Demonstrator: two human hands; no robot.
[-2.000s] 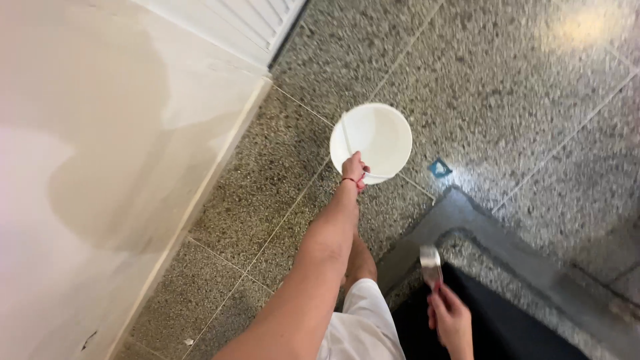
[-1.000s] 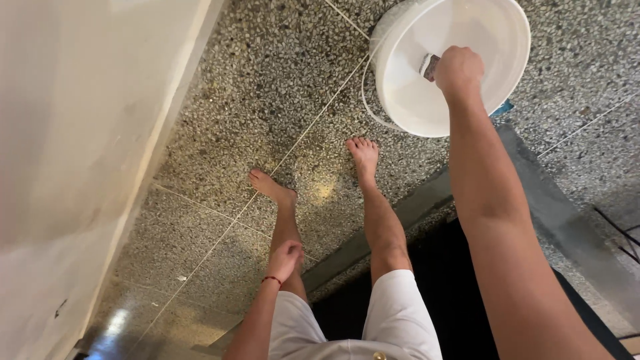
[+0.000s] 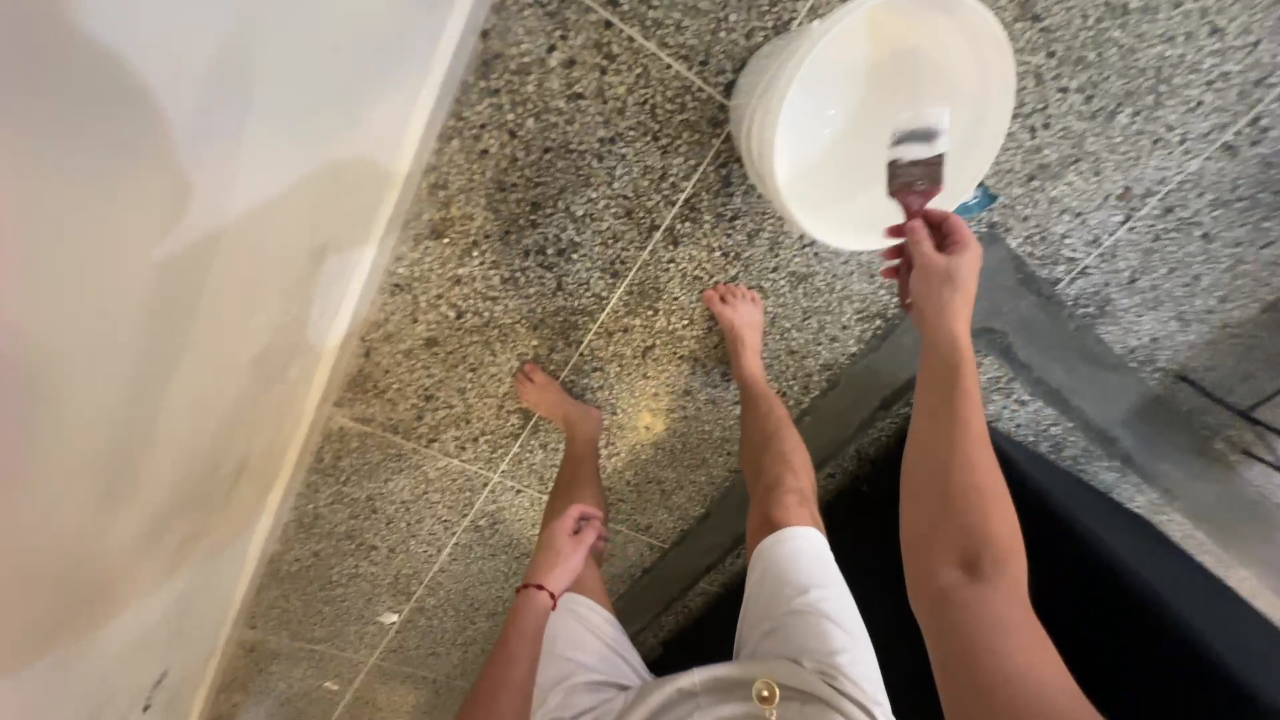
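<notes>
A white plastic bucket point(image 3: 760, 110) stands on the floor at the upper right, its opening facing me. My right hand point(image 3: 940, 260), just below the rim, holds a paintbrush point(image 3: 916, 175) by its reddish handle. White paint coats the bristle tips, which are over the bucket's opening. Near my left shin is my left hand point(image 3: 572, 545), with a red cord bracelet at the wrist; its fingers are loosely curled and I see nothing in them.
A wall point(image 3: 180, 330) with patchy white paint runs along the left. Speckled terrazzo point(image 3: 600, 200) lies under my bare feet. A black object point(image 3: 1070, 540) is at the lower right, beside a grey strip point(image 3: 1080, 370). A small blue item point(image 3: 976, 201) lies by the bucket.
My left hand has let go of the bucket, where it was two seconds ago. The brush went into the bucket and has since come back toward the rim with white paint on it.
</notes>
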